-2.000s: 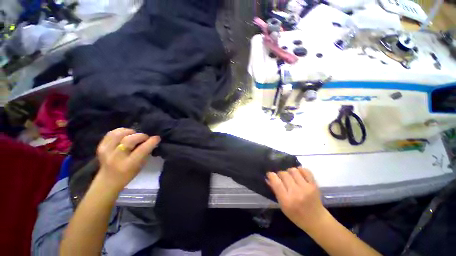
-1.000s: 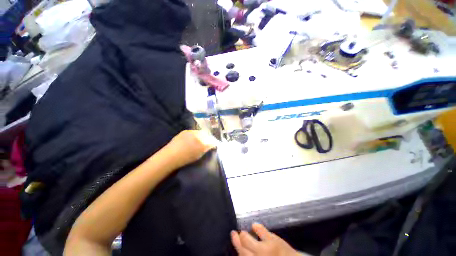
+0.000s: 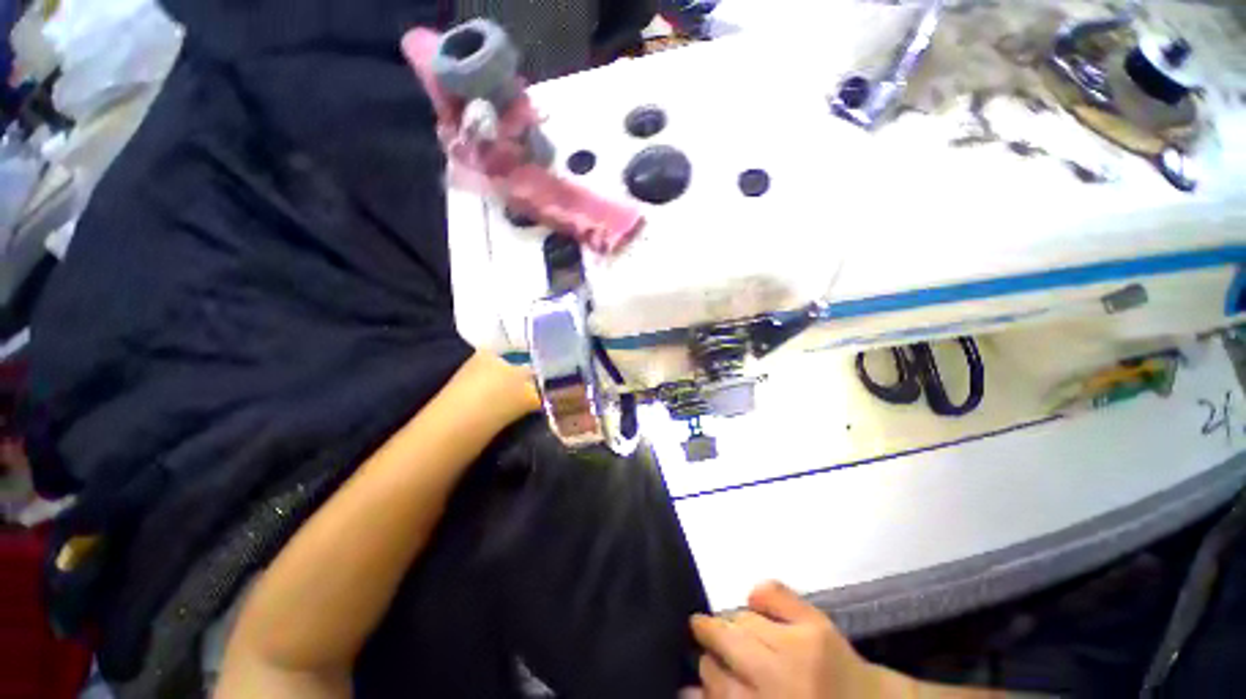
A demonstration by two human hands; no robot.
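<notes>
The large dark garment [image 3: 260,232] lies bunched to the left of the machine and hangs over the table's front edge. Its smooth black cloth [image 3: 588,546] runs up under the left end of the sewing machine head [image 3: 765,260]. My left hand [image 3: 506,389] lies on the cloth beside the needle area, its fingers hidden behind the shiny metal cover [image 3: 563,369]. My right hand [image 3: 772,649] pinches the right edge of the black cloth at the table's front edge.
Black-handled scissors [image 3: 922,374] lie on the table under the machine arm. A pink rag [image 3: 547,198] is tied round a grey knob [image 3: 474,58] on the head. A small green and yellow item [image 3: 1123,378] lies further right. Dark cloth [image 3: 1093,621] is below the table edge at right.
The view has moved closer to the machine head. Since the oldest frame, the garment has been brought under the head's left end, with my left hand there and my right hand at its edge.
</notes>
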